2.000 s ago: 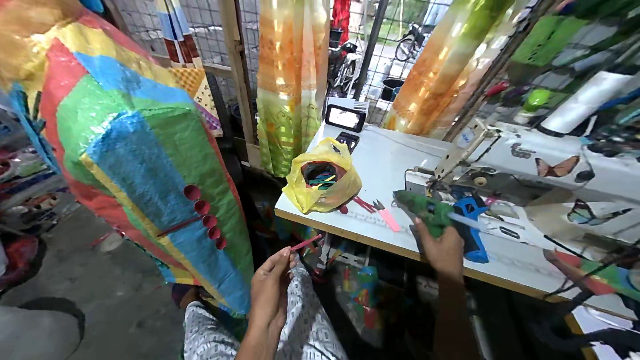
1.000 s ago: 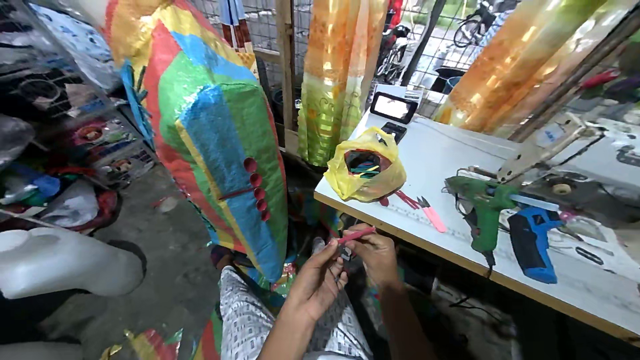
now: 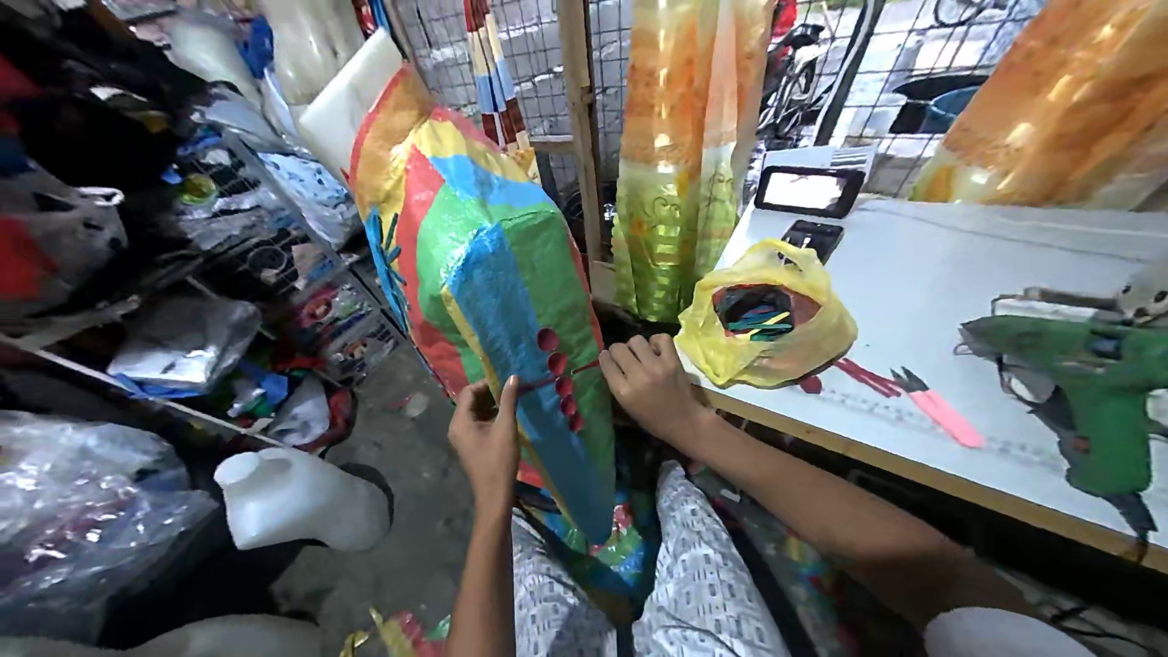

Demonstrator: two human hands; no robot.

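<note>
A large form covered in shiny red, green, blue and yellow material (image 3: pixel 493 274) stands before my knees, with a column of dark red discs (image 3: pixel 557 363) on its face. A thin red strip (image 3: pixel 538 384) lies across it among the discs. My left hand (image 3: pixel 485 429) is at the strip's left end, thumb and fingers close together. My right hand (image 3: pixel 650 388) has its fingers curled at the strip's right end, by the form's right edge. Both hands seem to pinch the strip; the fingertips are partly hidden.
On the white table (image 3: pixel 931 274) are a yellow plastic bag (image 3: pixel 766 319), pink-handled pliers (image 3: pixel 940 411), a green glue gun (image 3: pixel 1086 383) and a phone (image 3: pixel 812 239). A white plastic jug (image 3: pixel 301 497) lies on the floor at left, near cluttered shelves (image 3: pixel 301 228).
Both hands have moved from over my lap to the form's face, now on either side of the discs. The glue gun, in my right hand two seconds ago, lies on the table. The view has turned left.
</note>
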